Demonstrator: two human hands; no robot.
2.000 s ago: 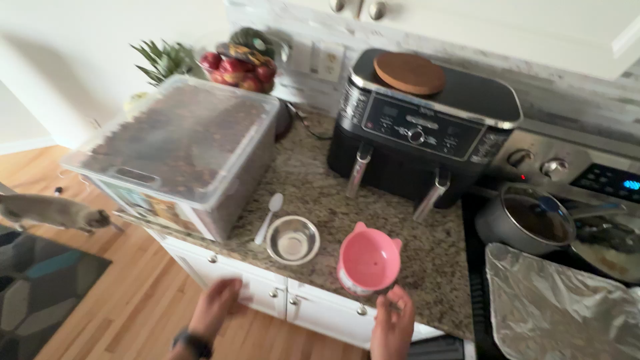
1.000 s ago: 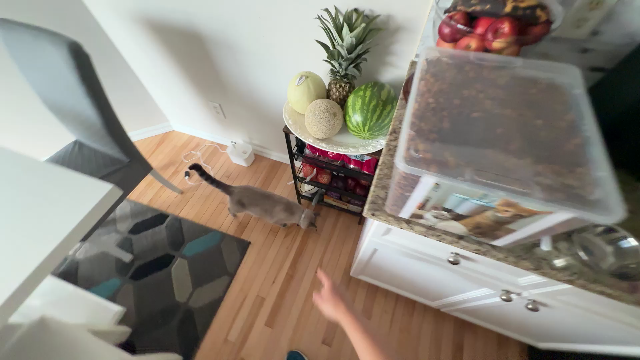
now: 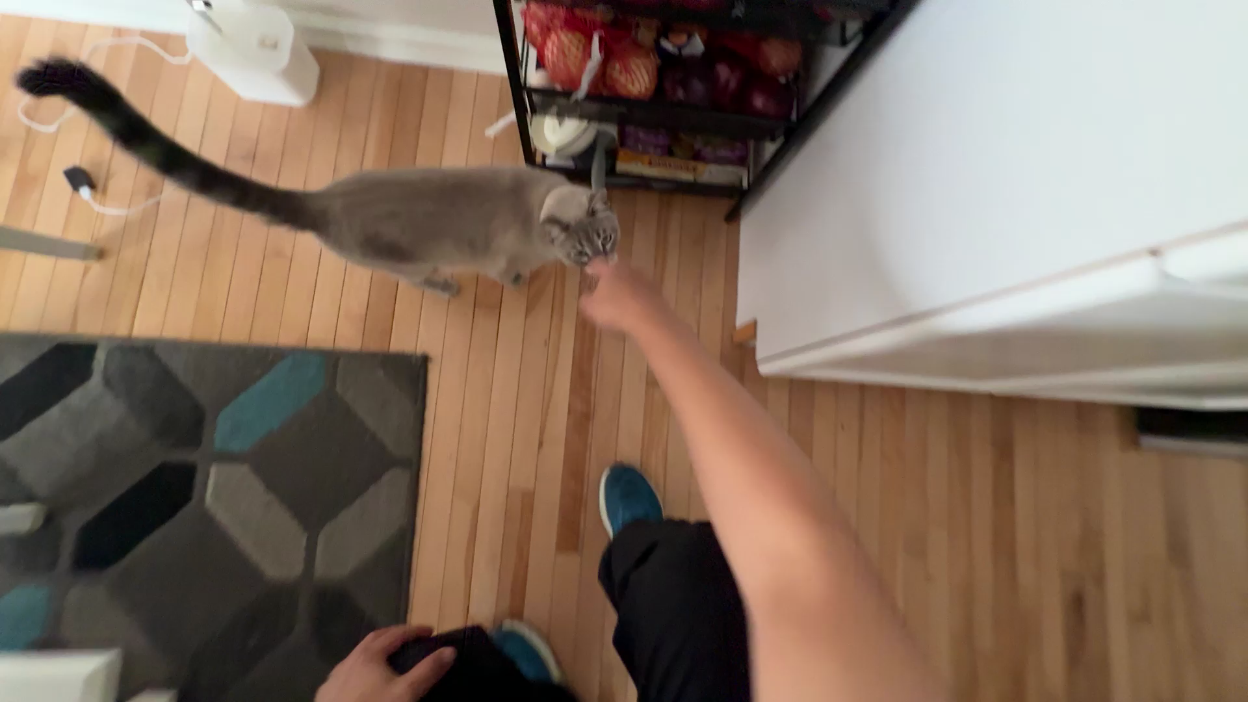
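A grey-brown cat [image 3: 429, 210] with a dark tail stands on the wood floor, its head turned to my right hand [image 3: 619, 294]. That hand reaches down at the end of my outstretched arm, fingertips at the cat's muzzle; whether they touch is hard to tell. The fingers look bent, and I cannot see if they hold anything. Low in the view, my left hand [image 3: 385, 668] rests on my dark-trousered knee, fingers spread, with nothing in it.
A black rack [image 3: 673, 112] with netted onions stands behind the cat. White cabinets [image 3: 975, 175] are at the right, a patterned rug [image 3: 283, 419] at the left. A white device [image 3: 255, 54] and cables lie at the upper left. My blue shoes [image 3: 629, 497] are below.
The view has swung from the counter, with its pink bowl and metal bowl, down to the floor. My right hand is now at the cat's face; the cat's head has turned toward it.
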